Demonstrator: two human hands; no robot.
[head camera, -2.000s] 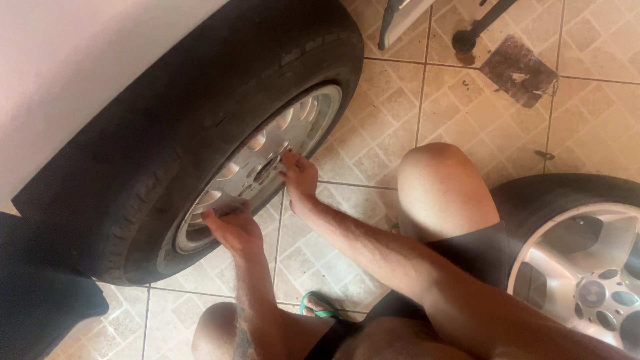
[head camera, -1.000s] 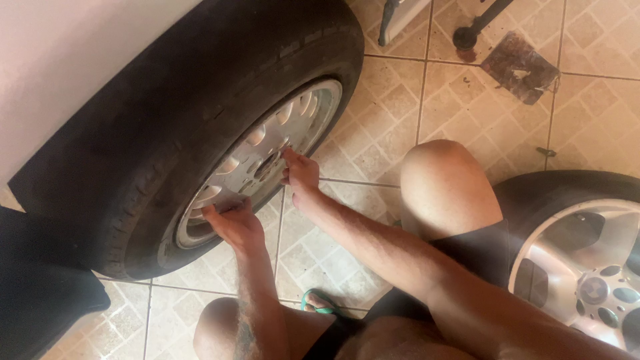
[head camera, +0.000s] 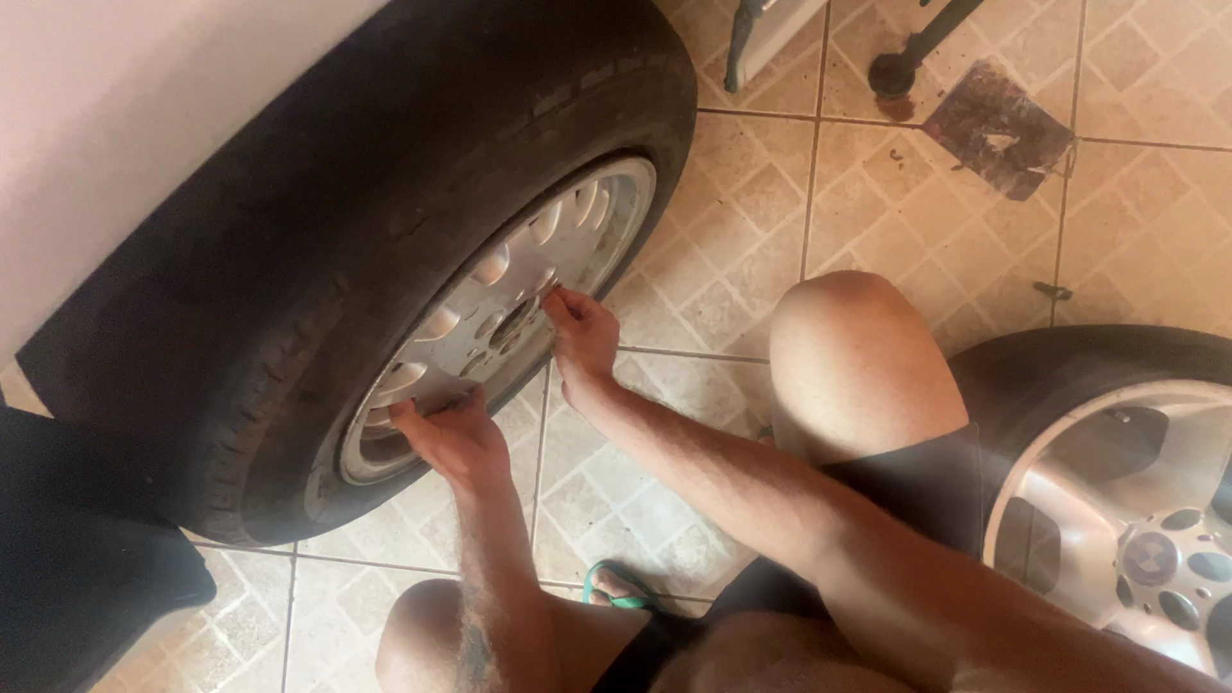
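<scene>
A tyre (head camera: 289, 289) with a silver alloy wheel rim (head camera: 462, 337) stands upright under a light-coloured car body panel (head camera: 164, 106). My left hand (head camera: 460, 438) grips the rim's lower part, thumb on its face and fingers at an opening. Near the hub, the fingertips of my right hand (head camera: 583, 337) are pinched together at a bolt hole; a small piece, perhaps a wheel bolt, may be between them, but it is too hidden to tell.
At the right, a second tyre with a spoked alloy wheel (head camera: 1068, 510) lies on the tiled floor (head camera: 741, 221). A dirty flat piece (head camera: 1001, 130) lies near a dark metal leg (head camera: 895, 72) at the top. Dark plastic trim (head camera: 87, 539) hangs at lower left.
</scene>
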